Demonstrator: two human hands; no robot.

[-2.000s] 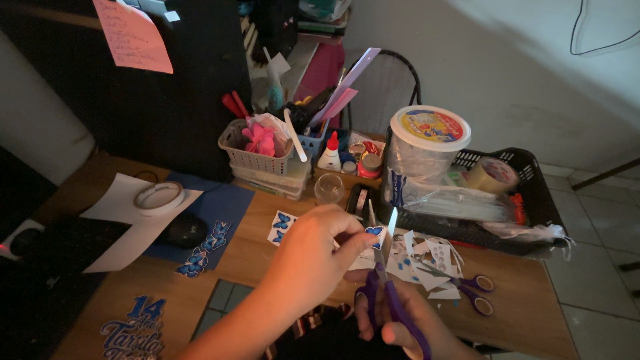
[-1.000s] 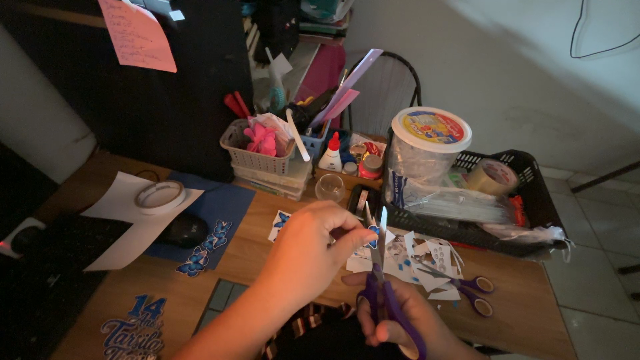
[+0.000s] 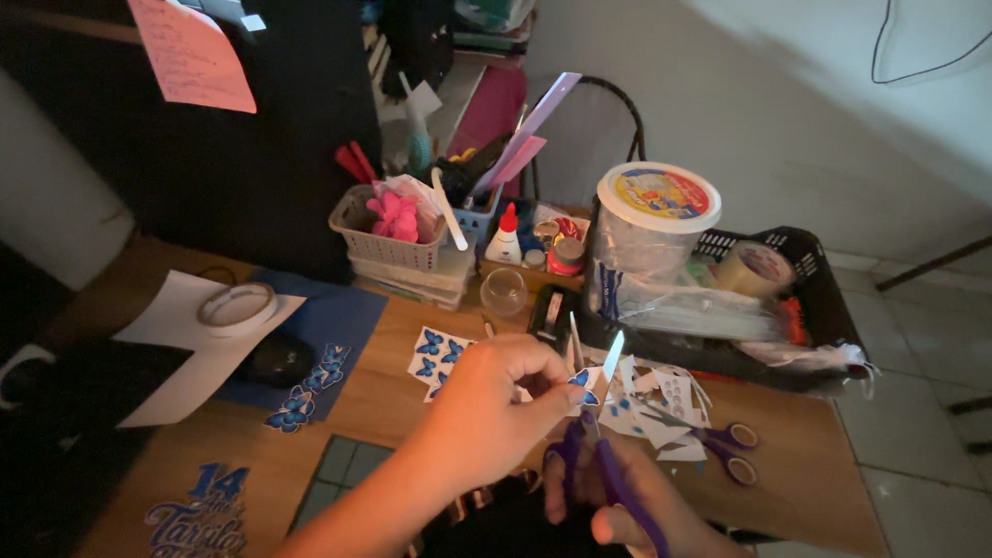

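My left hand (image 3: pixel 504 399) pinches a small blue butterfly paper cutout (image 3: pixel 583 386) between thumb and fingers. In my right hand (image 3: pixel 620 496) are purple-handled scissors (image 3: pixel 612 473), their blades parted and pointing up around the cutout. A sheet of printed blue butterflies (image 3: pixel 435 358) lies on the wooden table behind my left hand. Paper scraps (image 3: pixel 659 403) are strewn to the right of the blades, beside a second pair of purple-handled scissors (image 3: pixel 732 449). Cut butterflies (image 3: pixel 291 411) rest at the left, partly on a blue sheet (image 3: pixel 349 333).
A black basket (image 3: pixel 829 310) holds a clear tub with a white lid (image 3: pixel 659 198) and tape (image 3: pixel 753 270). Near the back stand a glue bottle (image 3: pixel 505 236), a small clear cup (image 3: pixel 504 292) and a grey basket (image 3: pixel 395 252). At left are a tape roll (image 3: pixel 237 308), a mouse (image 3: pixel 283 360) and cut-out lettering (image 3: pixel 201 511).
The butterfly piece has shifted and turned a little between the blades, and the blades now stand wider apart than one second ago. More of the butterfly sheet shows behind my left hand.
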